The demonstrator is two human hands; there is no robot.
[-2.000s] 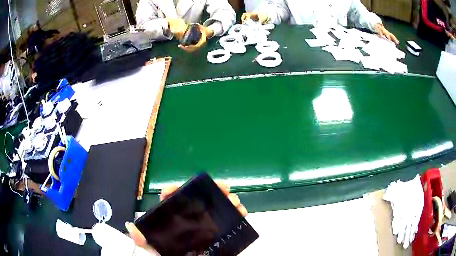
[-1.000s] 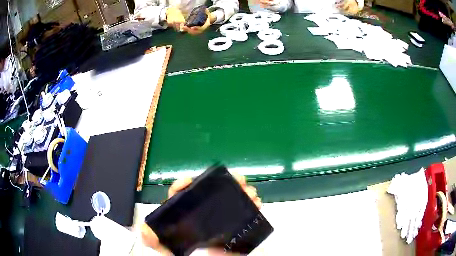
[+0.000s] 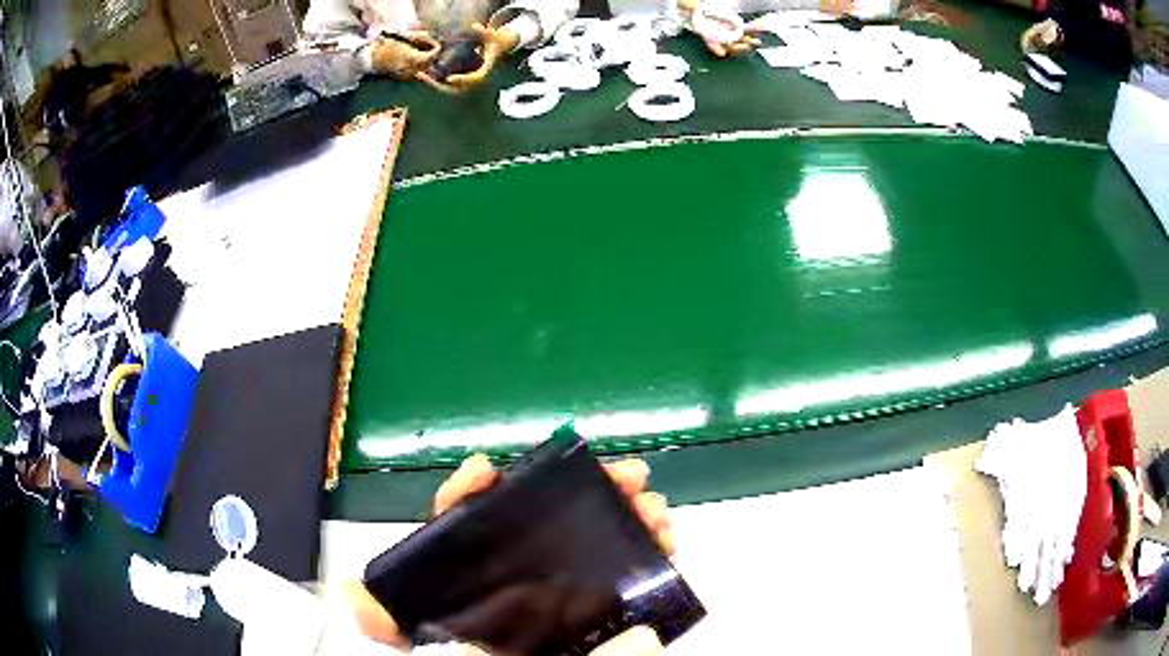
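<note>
A black electronic unit (image 3: 532, 551) is held tilted at the bottom centre, glossy face up, with faint pale symbols along its lower right edge. My left hand (image 3: 372, 615) is shut on it, with the thumb side at its left corner and fingertips showing beyond its far edges. The unit hides the palm. My right hand (image 3: 628, 642) shows only as fingertips at the unit's near edge, cut off by the picture's bottom. Whether it holds a wipe cannot be told.
A white bottle (image 3: 263, 602) with its round lid open stands left, beside a black pad (image 3: 257, 436) and blue tape dispenser (image 3: 157, 429). White gloves (image 3: 1036, 506) and a red dispenser (image 3: 1100, 513) lie right. Co-workers' hands (image 3: 408, 58) are across the green belt (image 3: 577, 295).
My right fingertips, blurred near the bottom centre one second ago, are now farther right on the unit's near edge. The view has shifted slightly; the scene sits higher than at first.
</note>
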